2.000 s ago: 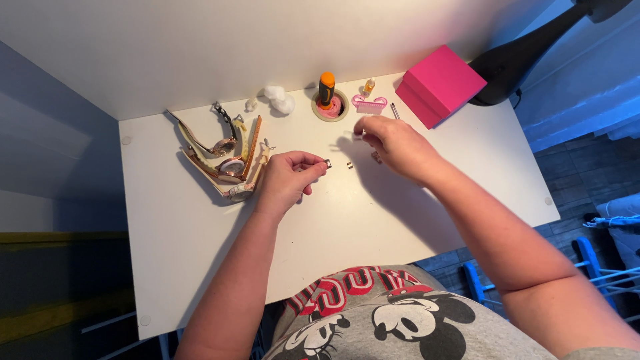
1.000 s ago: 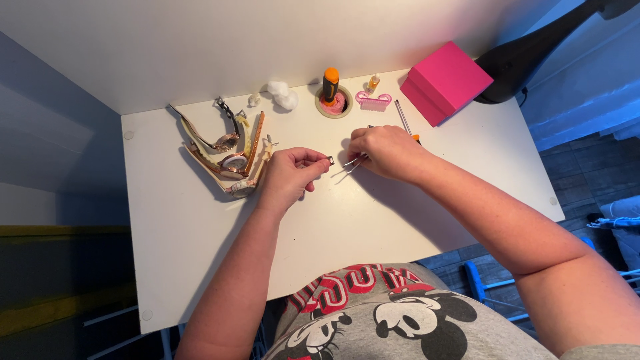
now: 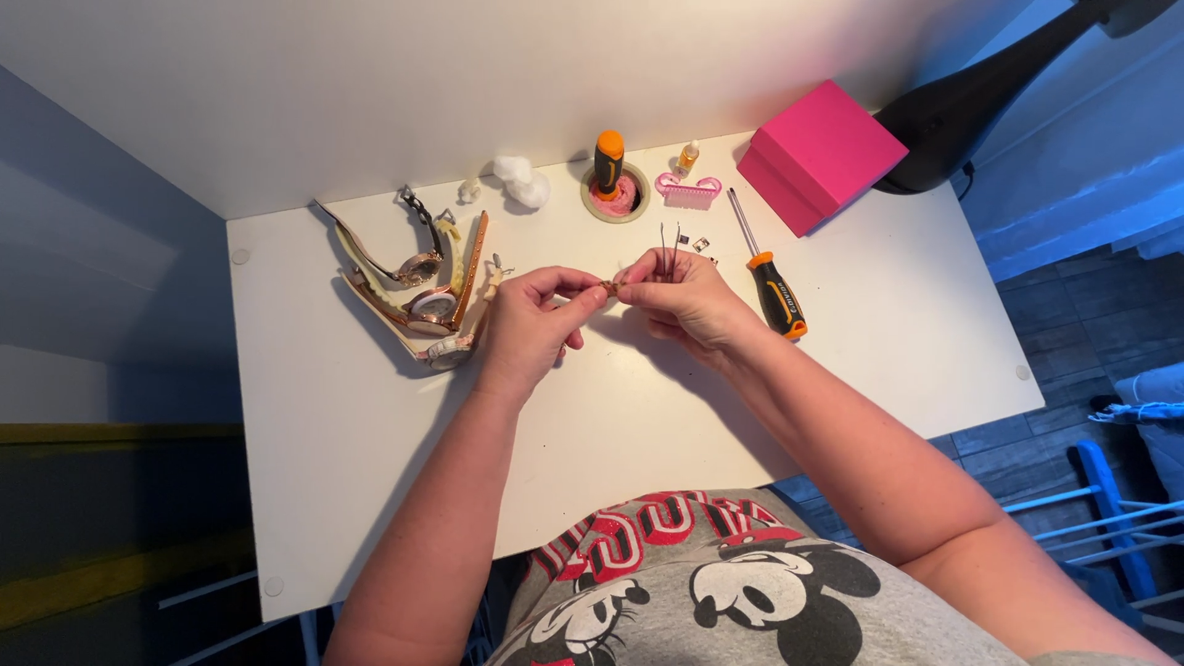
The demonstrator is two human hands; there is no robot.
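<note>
My left hand point(image 3: 541, 324) and my right hand point(image 3: 680, 301) meet above the middle of the white table, their fingertips pinching a small metallic piece point(image 3: 610, 289) between them. Metal tweezers point(image 3: 670, 248) are also held in my right hand, tips pointing away from me. Just beyond that hand lie several tiny watch parts point(image 3: 700, 244). A screwdriver with a black and orange handle point(image 3: 777, 294) rests to the right of it. Left of my left hand are several wristwatches with straps point(image 3: 432, 310). Fingers hide most of the small piece.
Along the table's back stand cotton wool point(image 3: 523, 182), a tape roll point(image 3: 589, 205) with an upright orange-topped screwdriver point(image 3: 609, 165), a pink brush point(image 3: 688, 191) and a small amber bottle point(image 3: 687, 158). A pink box point(image 3: 823, 157) and black lamp point(image 3: 934, 125) are at the back right.
My right hand has come to my left, and both now touch the small piece. The tweezers, which pointed toward my left hand a second ago, now point away from me.
</note>
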